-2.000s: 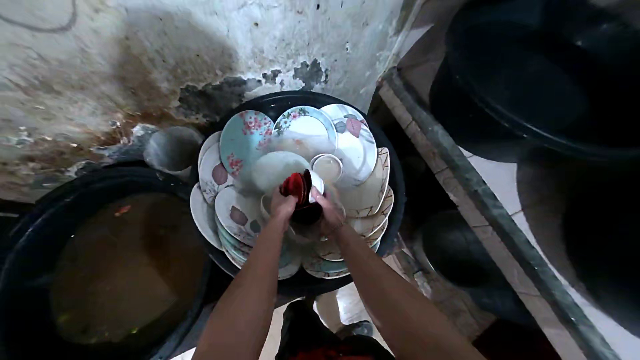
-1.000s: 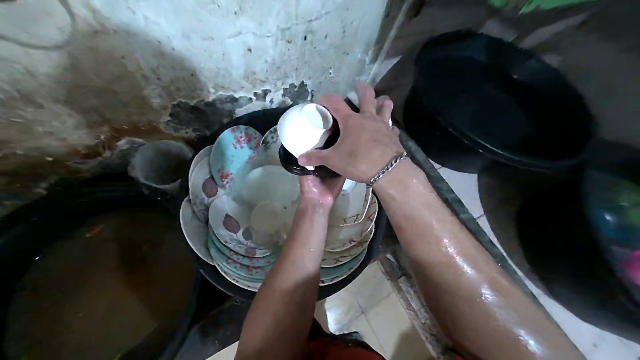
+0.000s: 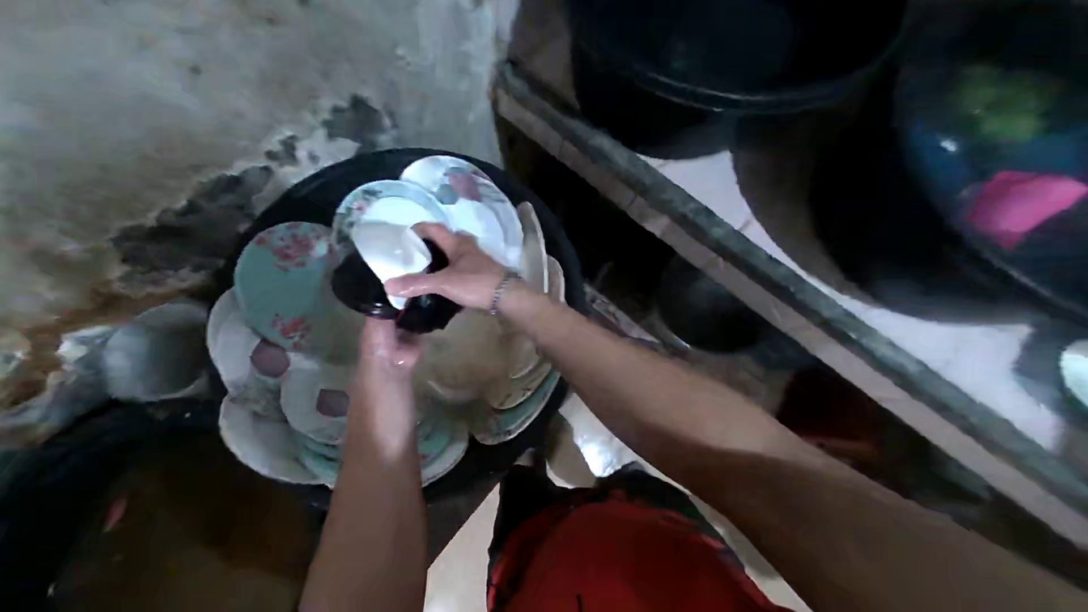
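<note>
My right hand (image 3: 455, 268) is closed around a small white bowl or cup (image 3: 391, 255), fingers on its rim, with a bracelet at the wrist. My left hand (image 3: 391, 344) holds a dark, glossy bowl-like dish (image 3: 361, 285) from below, close against the white one. Both hands are above a big round black tub (image 3: 327, 187) in which patterned plates overlap in a ring. Among them are a pale green plate with red flowers (image 3: 280, 272) and a white plate with a pink and grey print (image 3: 463, 191). The left fingers are mostly hidden.
A black basin of brown water (image 3: 187, 518) stands at the lower left, with a grey container (image 3: 157, 353) behind it. On the right runs a tiled ledge (image 3: 722, 242). Beyond it are a large black tub (image 3: 731, 93) and another holding a pink item (image 3: 1024, 204). A peeling wall (image 3: 195, 93) rises behind.
The right hand has come from the dark dish's far side onto the white piece, which is now tilted. Two seconds ago both hands were lower over the plates, with something red between them. The view has shifted.
</note>
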